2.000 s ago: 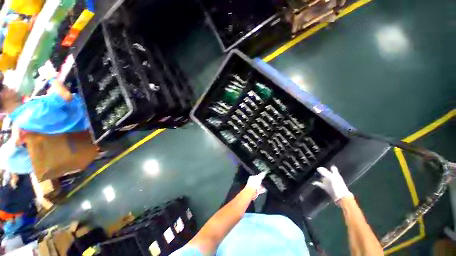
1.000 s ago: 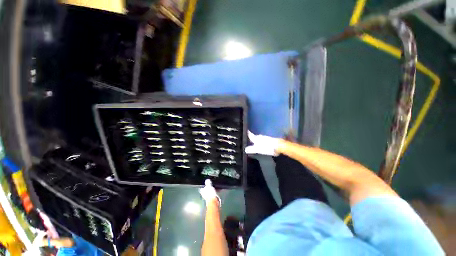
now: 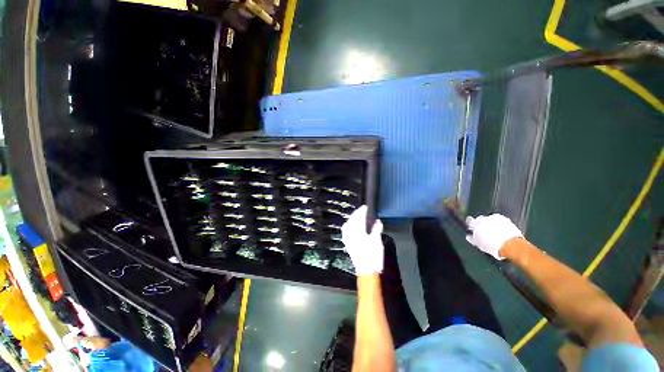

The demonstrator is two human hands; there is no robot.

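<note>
A black crate (image 3: 262, 153) with rows of silvery-green circuit board assemblies stands in front of me, at the left end of the blue trolley deck (image 3: 422, 145). Its underside is hidden, so I cannot tell whether it rests on the deck. My left hand (image 3: 363, 241), in a white glove, holds the crate's right rim near its near corner. My right hand (image 3: 495, 235), also gloved, is at the near side of the bent metal trolley handle (image 3: 523, 285), with its fingers on the tube.
Another black crate (image 3: 215, 80) stands at the upper left. Stacked black crates (image 3: 131, 254) stand at the lower left, with a person's blue sleeve (image 3: 120, 357) beyond. Yellow lines (image 3: 604, 251) mark the green floor. My legs are between the crate and the handle.
The crate has left its slanted position and now lies about square in view, left of the uncovered deck. My right hand has moved from the crate to the handle; my left hand moved to the right rim.
</note>
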